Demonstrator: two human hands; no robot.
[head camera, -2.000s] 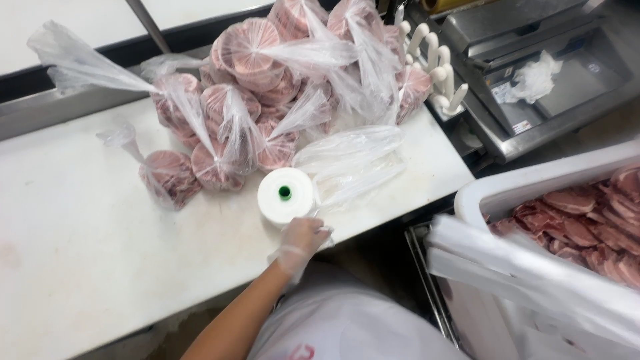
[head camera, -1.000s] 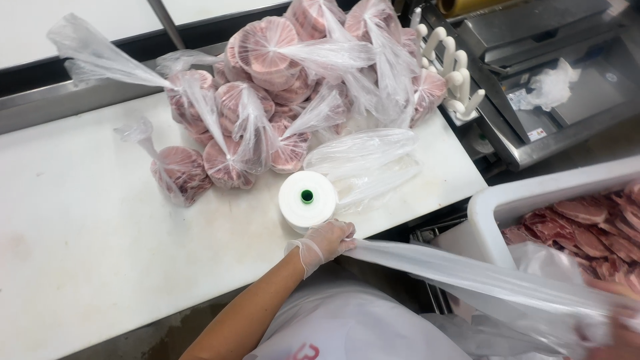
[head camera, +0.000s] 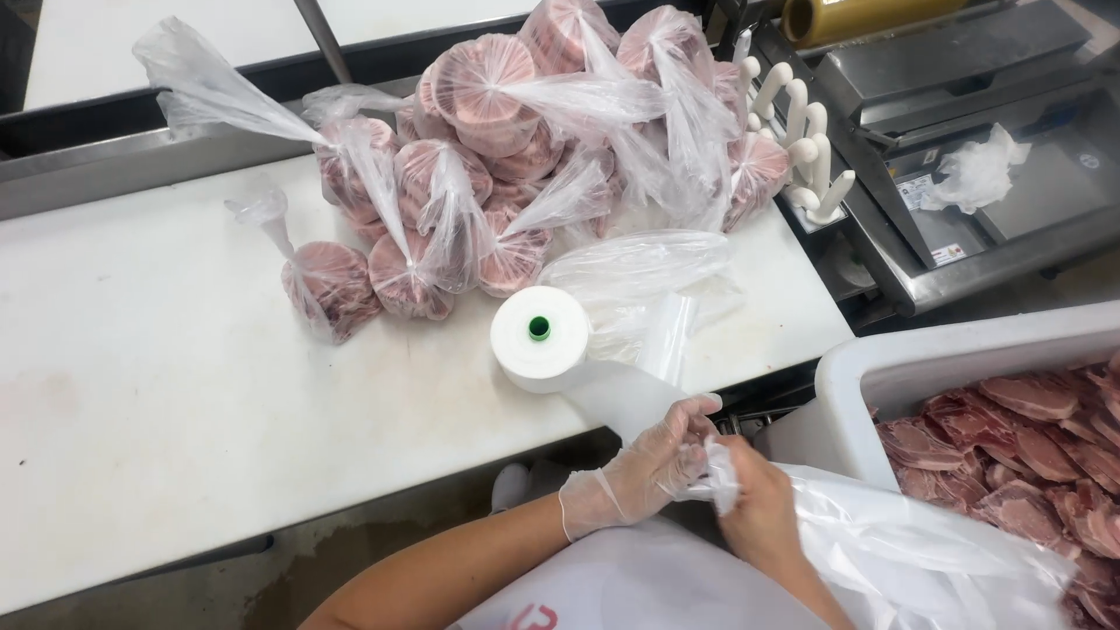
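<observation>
At the near edge of the white table, my left hand (head camera: 643, 468), in a clear disposable glove, is closed on plastic film beside my right hand. Bare, my right hand (head camera: 759, 499) grips the bunched end of a clear plastic bag (head camera: 910, 542), which trails to the lower right in front of the meat tub. A roll of plastic bags (head camera: 540, 337) with a green core stands on the table, and a strip of film (head camera: 621, 394) runs from it to my left hand. Behind the roll lie loose clear bags (head camera: 647, 262).
Several tied clear bags of sliced meat (head camera: 486, 96) are heaped at the table's back. A white tub (head camera: 971, 337) of raw meat slices stands at right. White hooks (head camera: 801, 122) and a metal wrapping machine (head camera: 1024, 175) are at the table's right end.
My right hand, blurred at the far lower right one second ago, is now beside my left hand. My left hand has moved away from the roll, with film stretched between them.
</observation>
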